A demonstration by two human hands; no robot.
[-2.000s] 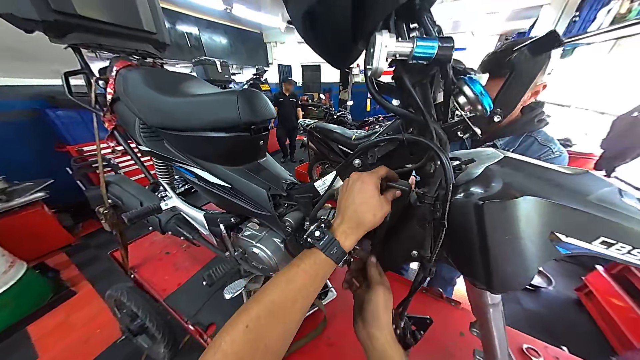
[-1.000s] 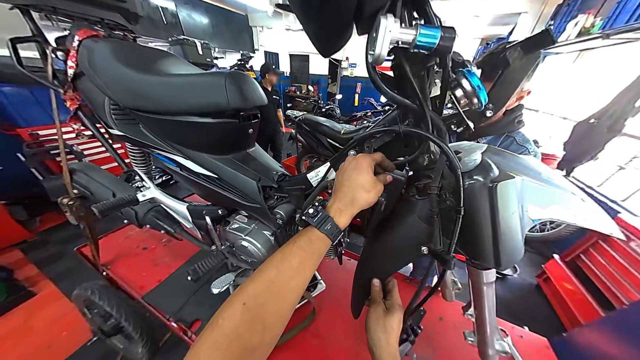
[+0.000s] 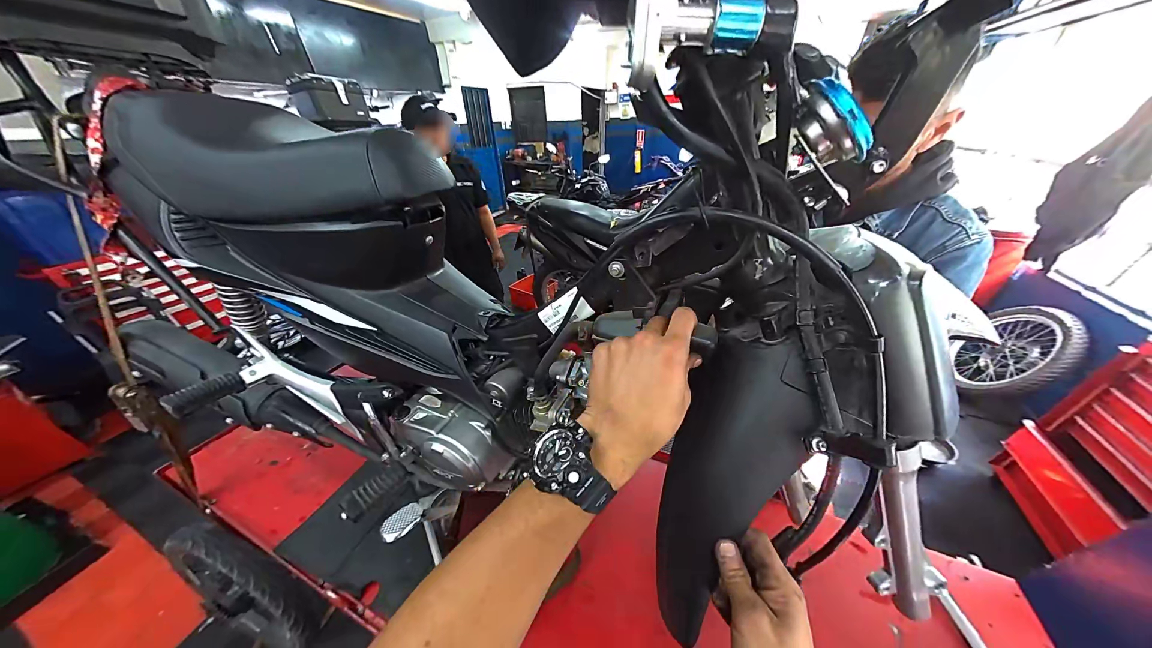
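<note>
My left hand [image 3: 641,382], with a black wristwatch [image 3: 569,466] at its wrist, reaches into the frame area of a motorcycle, its fingers on a dark part beside the steering head; what they hold is partly hidden. Low down, my right hand [image 3: 760,585] grips the lower edge of the black plastic front mudguard [image 3: 738,450]. Black cables [image 3: 868,306] loop down past the mudguard to the fork leg [image 3: 904,540]. The engine [image 3: 445,441] and the black seat [image 3: 261,162] are to the left.
The motorcycle stands on a red lift platform [image 3: 621,540]. A person [image 3: 927,207] is close behind the handlebar area; another person [image 3: 463,207] stands farther back. Red stepped metal racks [image 3: 1071,468] are at the right, near a spoked wheel [image 3: 1017,351]. Other motorcycles [image 3: 576,220] are behind.
My right hand, close below my left hand two seconds ago, is now lower, at the mudguard's lower edge. The mudguard's lower part shows more fully now.
</note>
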